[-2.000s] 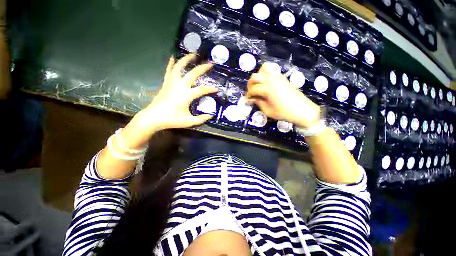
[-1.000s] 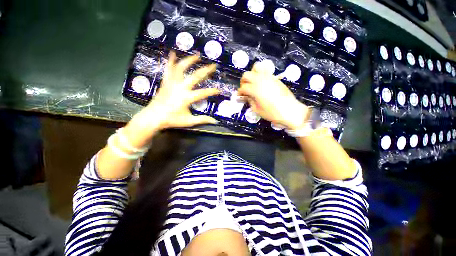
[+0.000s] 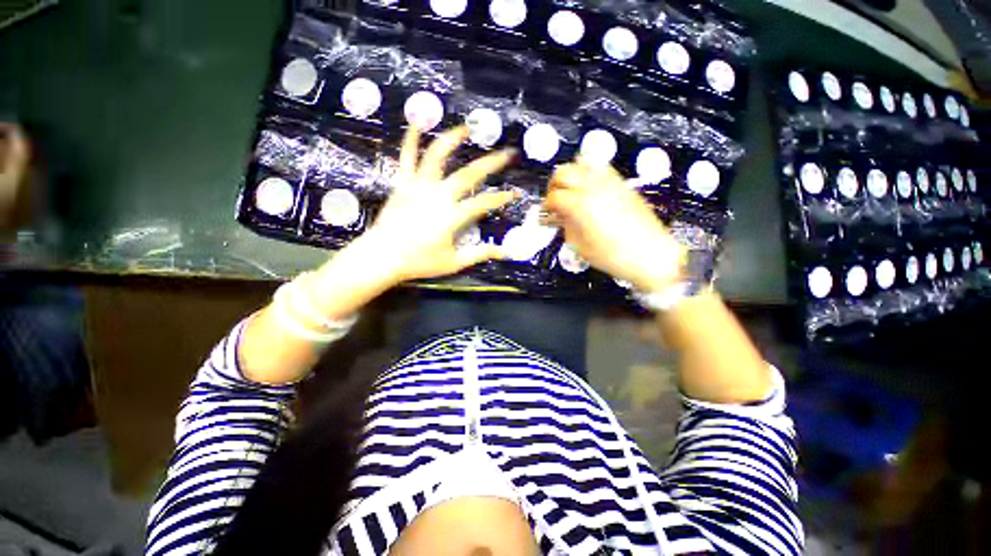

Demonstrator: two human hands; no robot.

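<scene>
A black parts tray (image 3: pixel 522 87) lies in front of me with rows of round-faced units, such as one at its front left (image 3: pixel 275 197), and crinkled clear film (image 3: pixel 364 65) between rows. My left hand (image 3: pixel 440 212) is spread over the front row, fingers apart, and seems to hold nothing. My right hand (image 3: pixel 611 217) is over the front row, fingers bunched beside a bright white patch (image 3: pixel 529 240) between the hands. Whether the right fingers hold something is blurred. The units under both hands are partly hidden.
A second black tray of pale discs (image 3: pixel 886 206) lies to the right on the dark green bench (image 3: pixel 130 119). The bench's front edge (image 3: pixel 163 269) runs below the trays. Part of a hand or arm (image 3: pixel 13 163) shows at the far left. Something blue (image 3: pixel 869 434) is low at the right.
Both trays have shifted left in view. My left hand has moved right along the front row, uncovering another disc behind it. My right hand has moved slightly right and down.
</scene>
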